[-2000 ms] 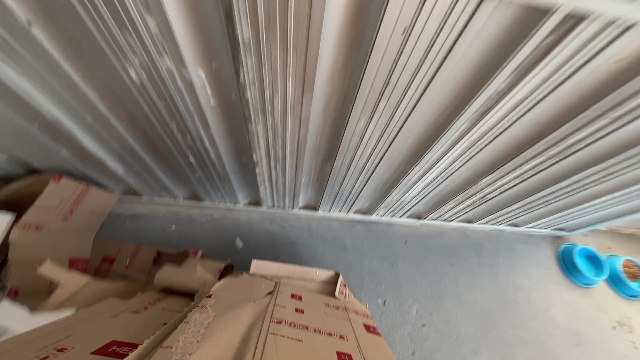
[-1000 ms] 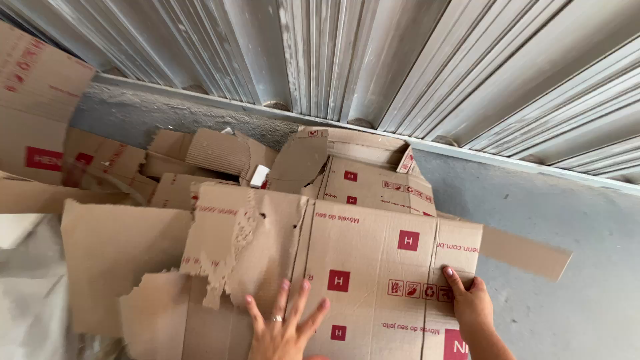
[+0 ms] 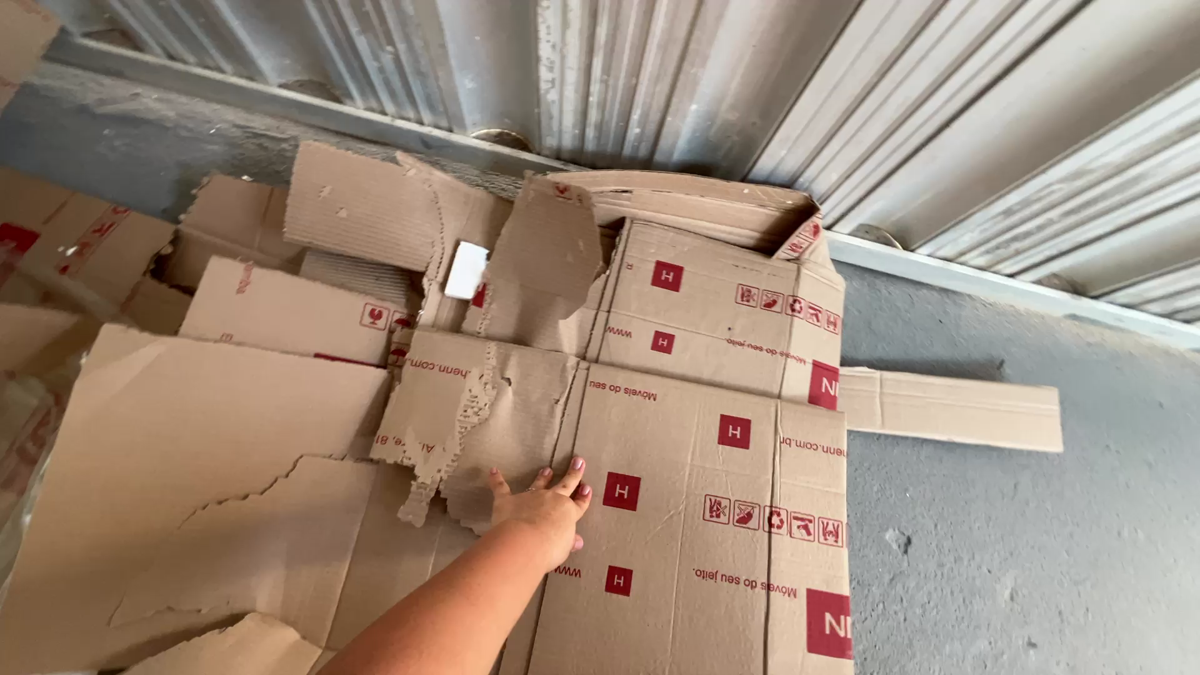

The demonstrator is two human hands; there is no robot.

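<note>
My left hand (image 3: 539,511) reaches up from the bottom edge and rests palm down, fingers spread, on a flattened cardboard box panel (image 3: 684,487) with red printing. It lies by the panel's lengthwise crease, just right of a torn strip of cardboard (image 3: 436,412). The hand grips nothing. Above that panel lies another printed cardboard panel (image 3: 712,300), with a folded cardboard flap (image 3: 694,192) along its far end. A plain brown cardboard sheet (image 3: 225,422) with a torn edge spreads to the left. My right hand is out of view.
A corrugated metal shutter (image 3: 675,84) rises behind the pile, with its bottom rail along the grey concrete floor (image 3: 1012,544). A narrow cardboard strip (image 3: 956,408) sticks out to the right. A small white piece (image 3: 466,270) lies among torn cardboard pieces (image 3: 375,202).
My right hand, on the panel's right edge a second ago, has left the view. My left hand is still on the panel. The view has swung over the cardboard pile since the earliest frame.
</note>
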